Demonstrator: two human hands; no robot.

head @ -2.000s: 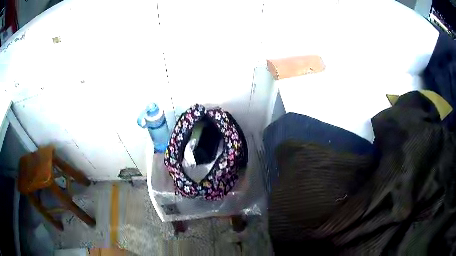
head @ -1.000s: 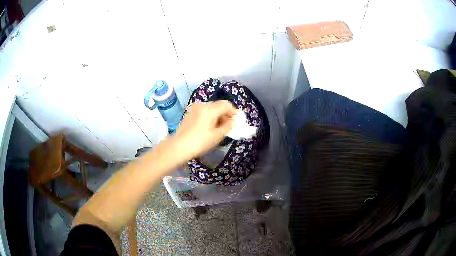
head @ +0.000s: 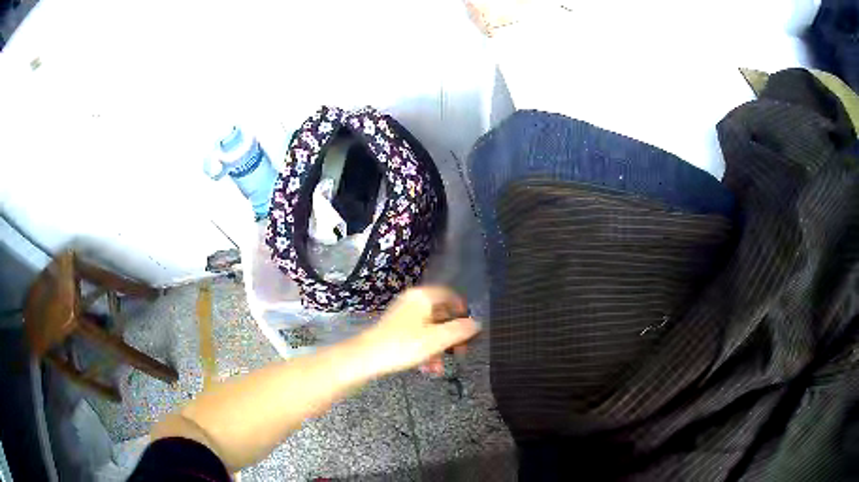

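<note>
My left hand (head: pixel 426 329) reaches in from the lower left, bare, in a dark sleeve. Its fingers are curled in front of the floral pouch, near the left edge of the garment. I cannot tell if it holds anything; a small dark spot shows below the fingertips. My right hand is out of the picture. The black floral pouch (head: pixel 405 226) stands open, with white and dark items inside. The dark striped lining (head: pixel 603 292) lies at the right with a blue denim band (head: pixel 603 155) along its top. A pale loose thread (head: pixel 654 326) lies on the lining.
A light blue bottle (head: pixel 249 172) stands left of the pouch. Clear plastic (head: pixel 268 306) lies under the pouch. A wooden stool (head: pixel 55 315) is at the far left on speckled floor. The white table (head: pixel 603 66) extends behind, with tan-yellow cloth (head: pixel 838 94) at upper right.
My left hand came into view over the pouch beside something white, then moved down and slightly right, off the pouch. The camera view has shifted; the garment looks the same.
</note>
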